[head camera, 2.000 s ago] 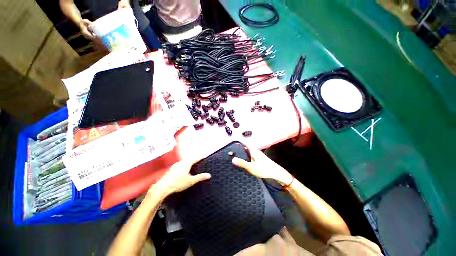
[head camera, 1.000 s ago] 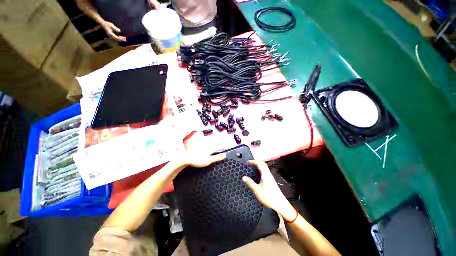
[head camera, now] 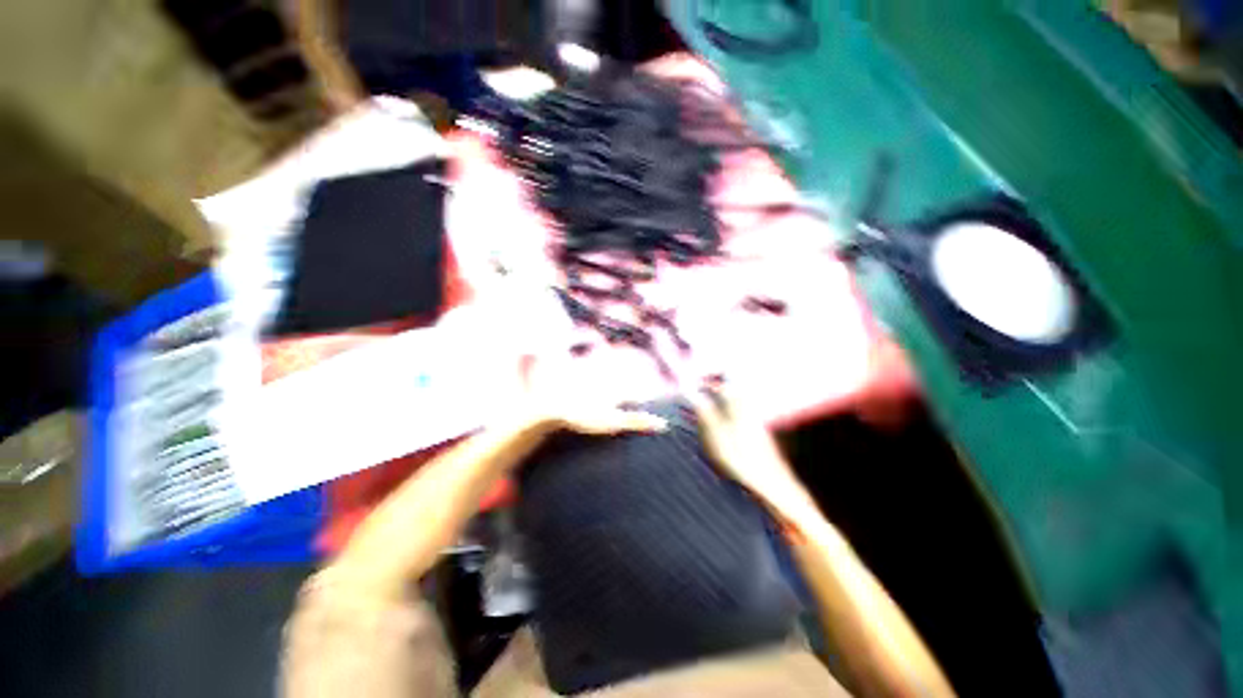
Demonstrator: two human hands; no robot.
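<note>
The frame is strongly blurred. A black housing cover (head camera: pixel 648 552) lies over my lap with its textured face up, its far edge at the near edge of the pink-covered table (head camera: pixel 818 361). My left hand (head camera: pixel 586 416) lies on the cover's far left edge, thumb side toward the middle. My right hand (head camera: pixel 723 430) is at its far right corner, fingers pointing to the table. Both hands hold the cover at its far end; the exact finger contact is blurred. Small black fittings (head camera: pixel 614 307) lie scattered on the table beyond the hands.
A heap of black cords (head camera: pixel 627 171) lies at the table's back. A black panel (head camera: pixel 368 246) rests on newspaper (head camera: pixel 368 416) at left, above a blue crate (head camera: pixel 96 464). A base housing with white disc (head camera: pixel 1005 282) lies on the green bench (head camera: pixel 927 130). Cartons (head camera: pixel 96 150) stand back left.
My right hand has moved from the cover's face to its far right corner. The cover appears turned slightly. The white container and the other person's hands at the back no longer show clearly.
</note>
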